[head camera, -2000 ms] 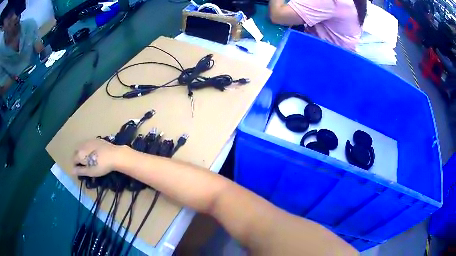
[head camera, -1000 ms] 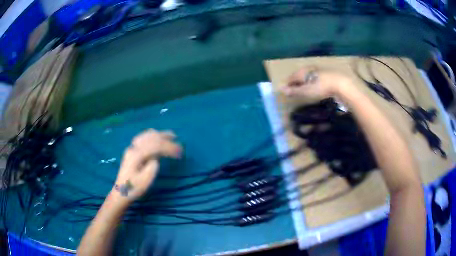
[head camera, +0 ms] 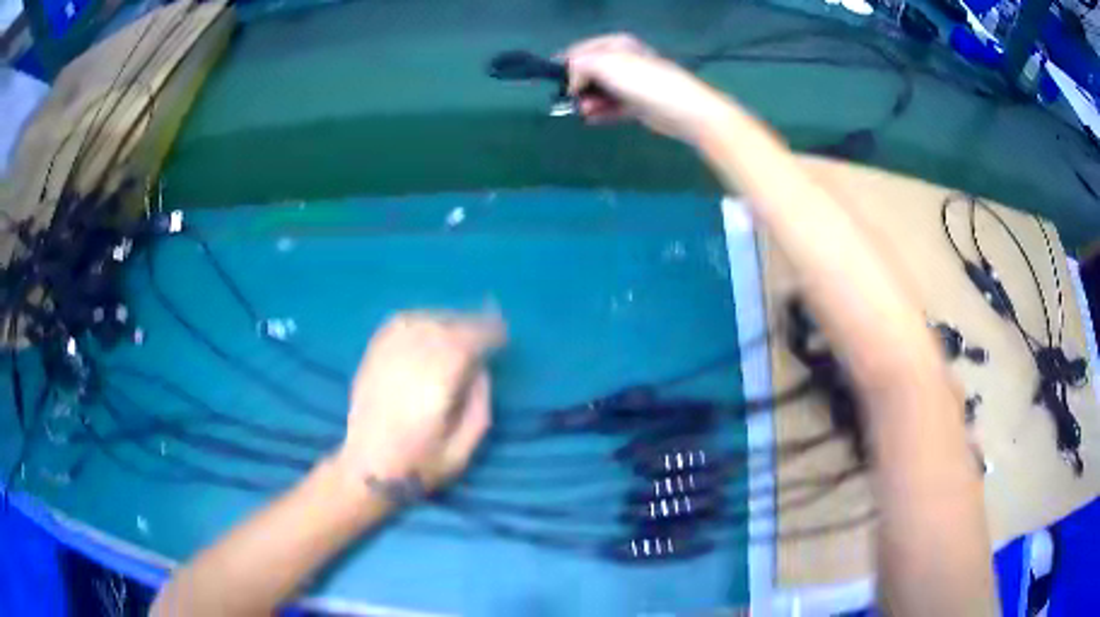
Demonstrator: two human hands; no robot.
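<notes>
My right hand (head camera: 609, 78) is closed on a coiled black cord bundle (head camera: 525, 68) over the dark green strip behind the bench. A thin cord runs right from it. My left hand (head camera: 416, 392) is blurred, over the left part of several black headset cables (head camera: 265, 458) laid side by side; whether it holds one cannot be told. Their in-line controllers (head camera: 672, 485), with white marks, lie in a column left of the cardboard sheet (head camera: 802, 548). More coiled bundles (head camera: 802, 331) lie on the cardboard, partly hidden by my right forearm.
A tangled black cable pile (head camera: 72, 271) with pale tips lies at the bench's left end, by a tan board (head camera: 181, 72). A separate looped cable (head camera: 992, 289) lies on the cardboard's right part. A white strip (head camera: 756, 506) edges the cardboard. Blue surfaces show at both lower corners.
The view has swung left. My right hand has gone from the bundles on the cardboard to beyond the bench, now with a cord bundle in it. My left hand came into view over the cords.
</notes>
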